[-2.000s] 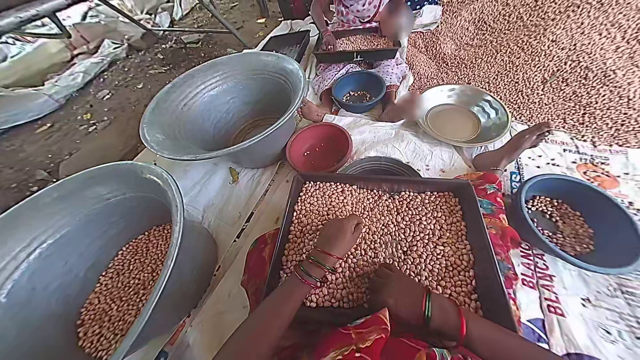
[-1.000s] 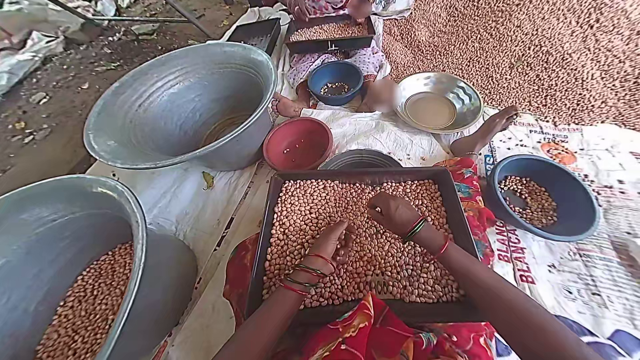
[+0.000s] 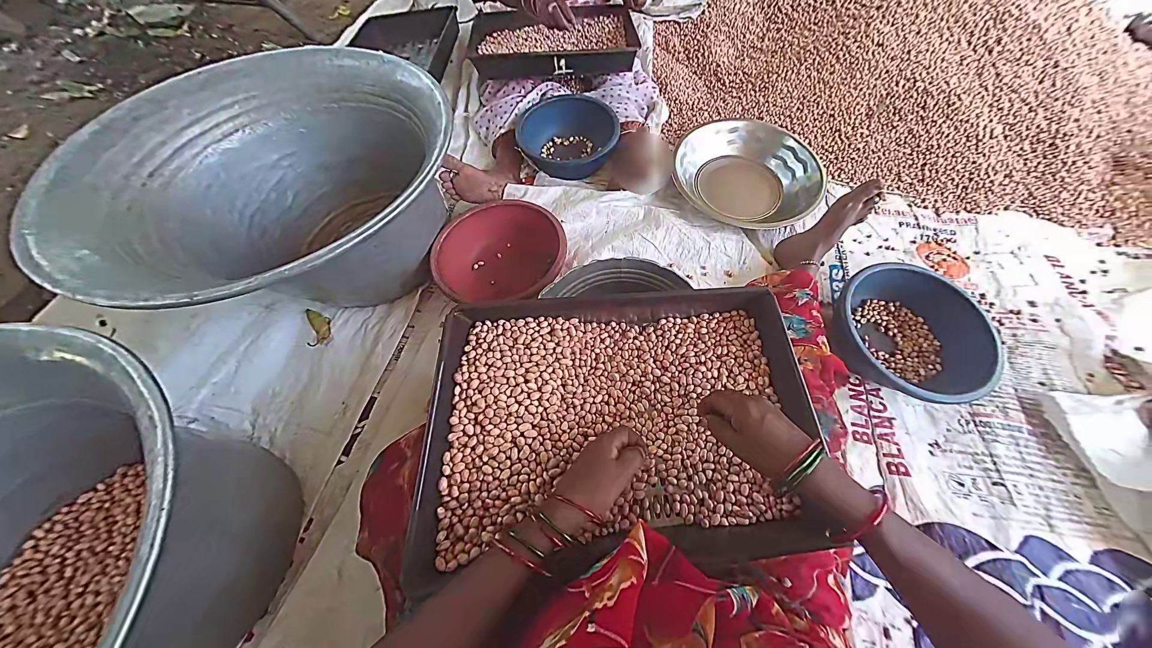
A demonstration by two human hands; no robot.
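Note:
A black rectangular tray (image 3: 630,306) lies across my lap, its bottom largely covered by pinkish-brown shelled peanuts (image 3: 558,387). Low over the middle of the nuts is my left hand (image 3: 605,472), fingers curled, bangles at the wrist. My right hand (image 3: 751,427) rests at the right part of the nuts, its fingers bent inward. Whether either hand holds a nut cannot be seen. Near the tray's front edge a small patch of its ribbed bottom shows between the nuts.
Two big metal tubs (image 3: 225,171) (image 3: 162,432) stand at left, the nearer holding nuts. Beyond the tray are a red bowl (image 3: 499,252), a dark round dish (image 3: 616,277) and a steel basin (image 3: 749,175). A blue bowl (image 3: 918,333) stands right. Opposite, a person's hand (image 3: 549,11) is over another tray (image 3: 553,61).
My right hand has moved toward the right side of the tray, away from my left hand. The view has shifted, with the tray now lower in it.

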